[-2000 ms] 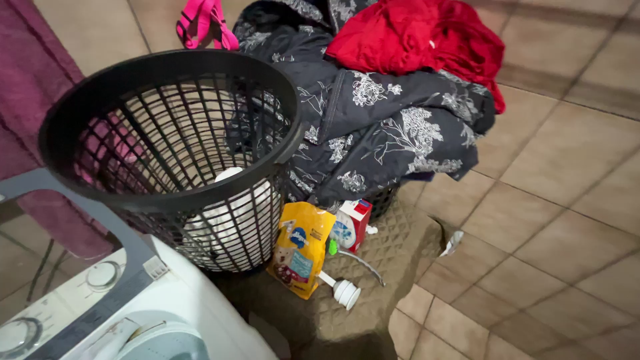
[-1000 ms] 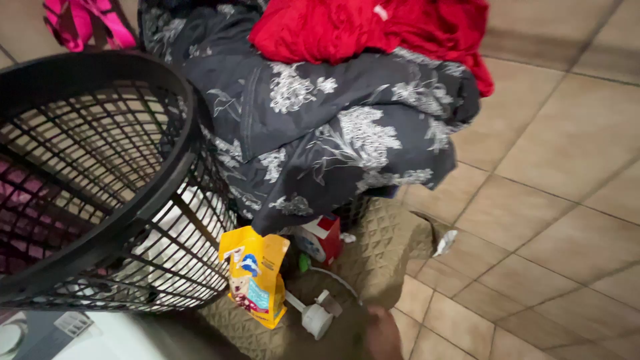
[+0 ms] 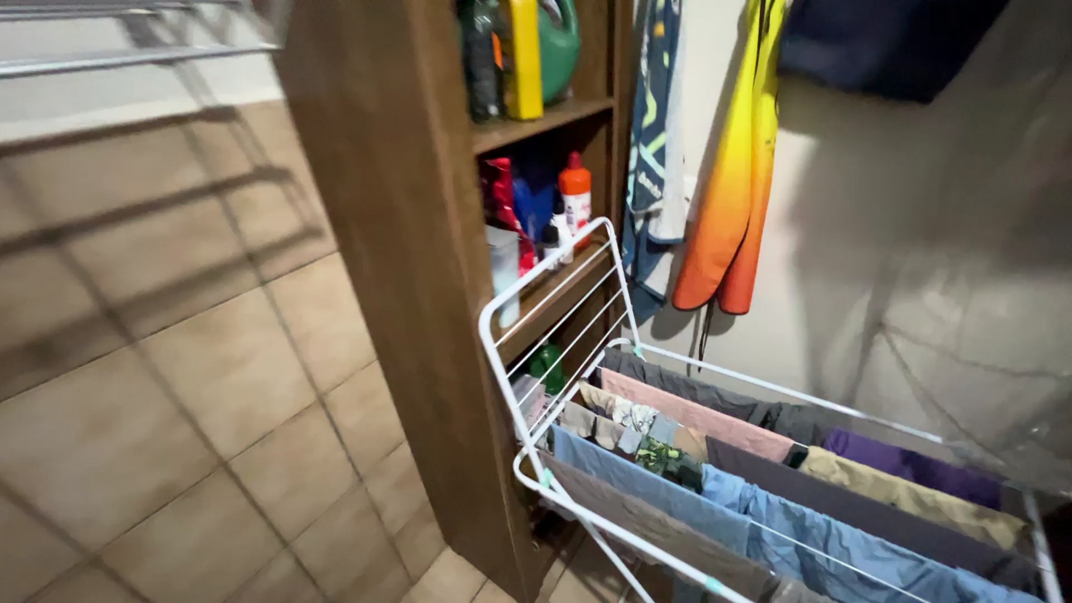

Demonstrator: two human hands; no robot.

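Neither my left hand nor my right hand shows in the head view now, so what they hold cannot be seen. A white folding drying rack (image 3: 494,335) stands at the lower right, its raised wing tilted against the shelf side. Over its bars hang a light blue cloth (image 3: 653,477), a pink cloth (image 3: 695,406), a beige garment (image 3: 913,496), a purple one (image 3: 913,469) and several dark grey ones. Behind the wing, a brown wooden shelf unit (image 3: 377,276) holds an orange bottle (image 3: 575,197), a red packet (image 3: 500,201) and a green plastic jug (image 3: 559,50).
A yellow-orange garment (image 3: 729,201) and a blue patterned towel (image 3: 657,142) hang on the wall, with a dark cloth (image 3: 888,42) at the upper right. Beige tiles (image 3: 201,377) cover the left side. Metal rack bars (image 3: 142,57) cross the upper left corner.
The view has swung away from the black laundry basket, piled clothes and yellow packet to the drying rack and shelves. A blurred hand at the lower edge one second ago is out of view.
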